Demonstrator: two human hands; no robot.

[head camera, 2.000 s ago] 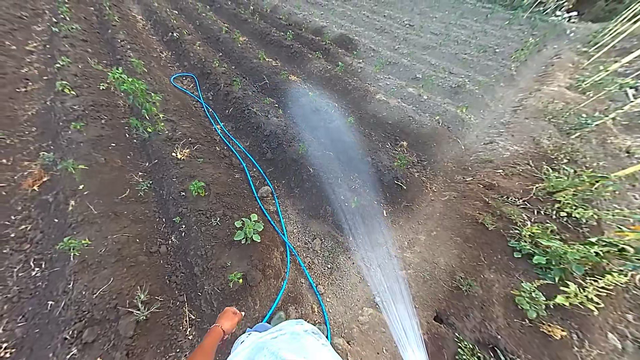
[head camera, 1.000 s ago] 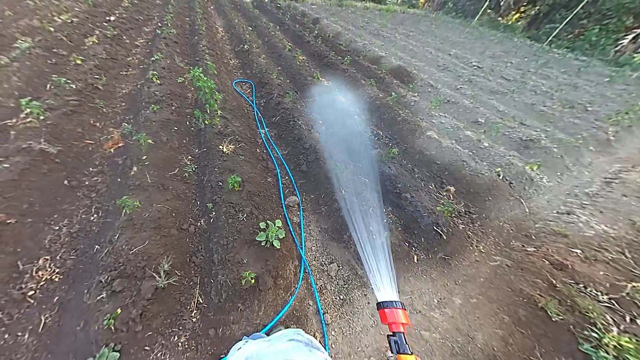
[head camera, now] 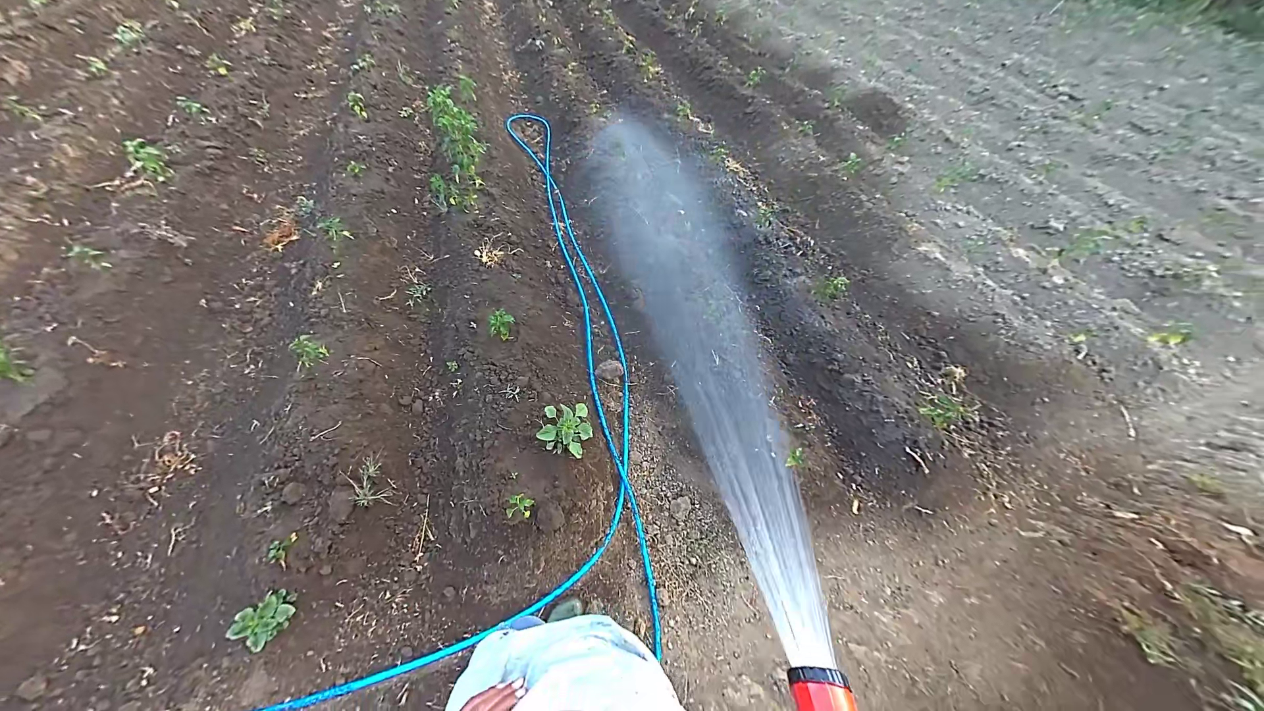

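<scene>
At the lower edge of the head view, the fingers of my left hand [head camera: 497, 697] rest against my pale, light-blue clothing [head camera: 592, 671]; the rest of this hand is out of frame. To the right, the red head of a hose spray nozzle [head camera: 823, 693] with a black rim enters from below. A wide fan of water [head camera: 726, 425] leaves it and falls on dark, wet soil ahead. My right hand is not visible. A blue garden hose [head camera: 589, 336] lies on the ground in a long narrow loop, crossing itself, with one part running off at the lower left.
Furrowed soil rows hold small green seedlings [head camera: 501, 324], a broad-leaved plant [head camera: 566, 430] beside the hose and a taller leafy plant [head camera: 456, 138] farther up. Another low plant [head camera: 262, 620] grows at lower left. Paler, drier ridges [head camera: 1086, 178] stretch across the upper right.
My left hand, seen beside my clothing two seconds ago and out of view one second ago, now shows against the clothing. Part of the hose now extends to the lower left. The view has shifted.
</scene>
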